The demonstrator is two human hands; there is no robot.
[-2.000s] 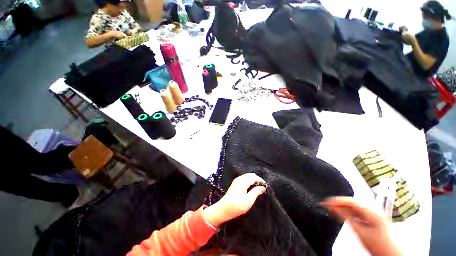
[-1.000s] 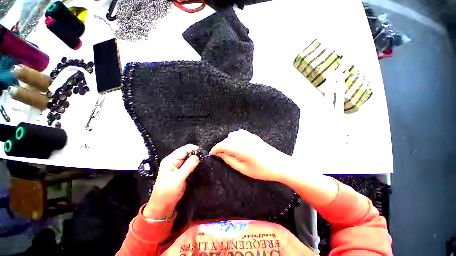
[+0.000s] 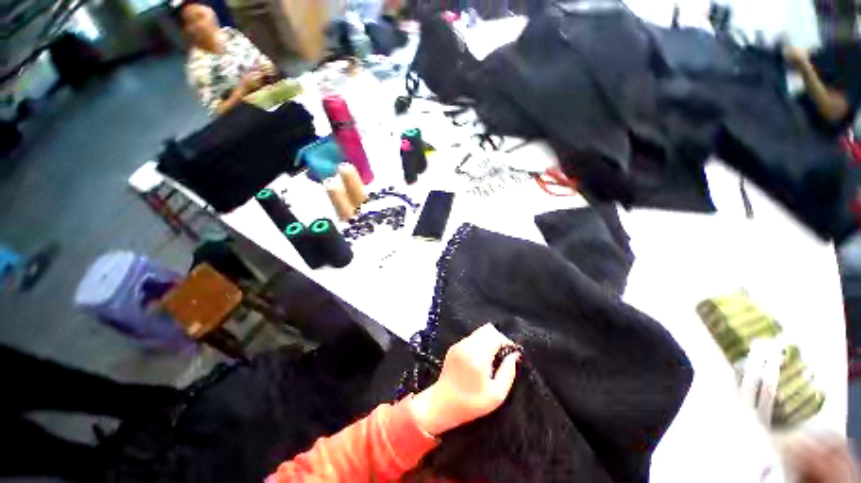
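The black textured garment (image 3: pixel 557 311) lies over the table edge in front of me, with a dotted shiny trim (image 3: pixel 442 283) along its left border. My left hand (image 3: pixel 477 375) pinches a fold of the garment, with the beaded edge showing at its fingertips. My right hand (image 3: pixel 819 460) is blurred and cut off at the lower right edge, away from the garment; its fingers cannot be made out. No needle or thread can be seen.
On the white table (image 3: pixel 661 259) are a phone (image 3: pixel 434 215), black cones (image 3: pixel 321 243), tan cones (image 3: pixel 346 191), dark buttons (image 3: pixel 378 219), a pink bottle (image 3: pixel 348 140), orange-red scissors handles (image 3: pixel 555 182), striped bundles (image 3: pixel 741 325) and black garments (image 3: pixel 604 85). Two people sit across. A wooden stool (image 3: pixel 201 299) stands left.
My right hand was at the garment beside my left hand one second ago and is now far out to the lower right. The view has swung up and tilted. My left hand still pinches the garment.
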